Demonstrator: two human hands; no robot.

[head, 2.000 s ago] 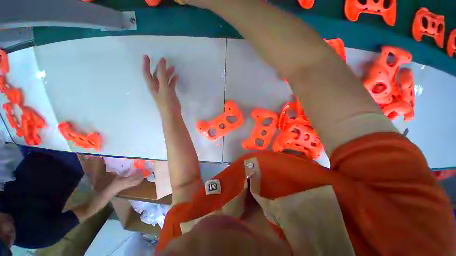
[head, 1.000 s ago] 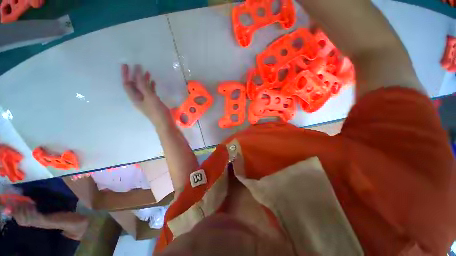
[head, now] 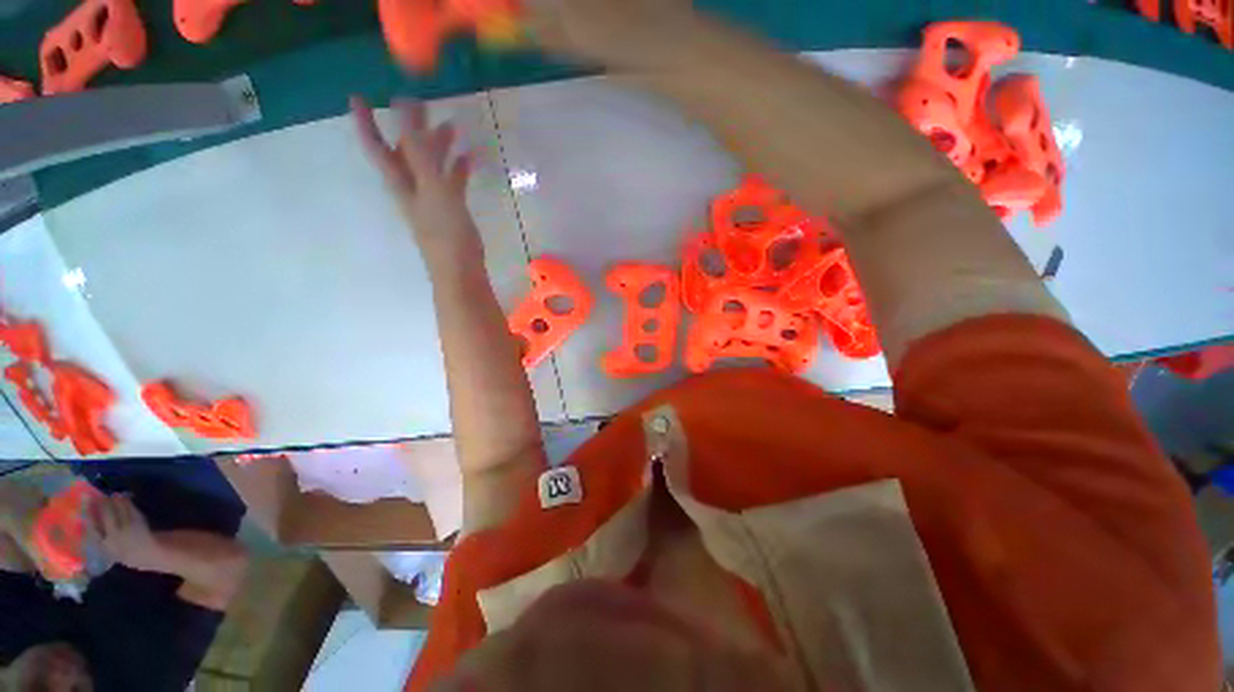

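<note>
My right hand [head: 609, 27] reaches over the conveyor belt at the top edge, blurred, with a yellow patch at the fingertips. It holds an orange controller shell [head: 430, 27], also blurred and partly cut off. My left hand [head: 430, 169] is raised near the far edge of the white bench, empty, fingers spread. Below it, one shell [head: 552, 314] is partly behind my left forearm, and another shell [head: 647, 319] lies beside it. A pile of shells [head: 758, 318] lies near my chest, partly hidden by my right arm.
Shells [head: 81, 43] lie on the green belt [head: 311, 75] beside a grey metal arm [head: 135, 125]. More shells lie at both sides of the bench [head: 271, 257]. A thin dark item [head: 1053, 262] lies right. Cartons [head: 332, 521] stand below. Another person's hands [head: 122, 530] hold a shell.
The view has shifted. A shell that lay near the bench's far edge above the pile is gone from there, and my right hand now holds a shell over the belt. My left hand stays open.
</note>
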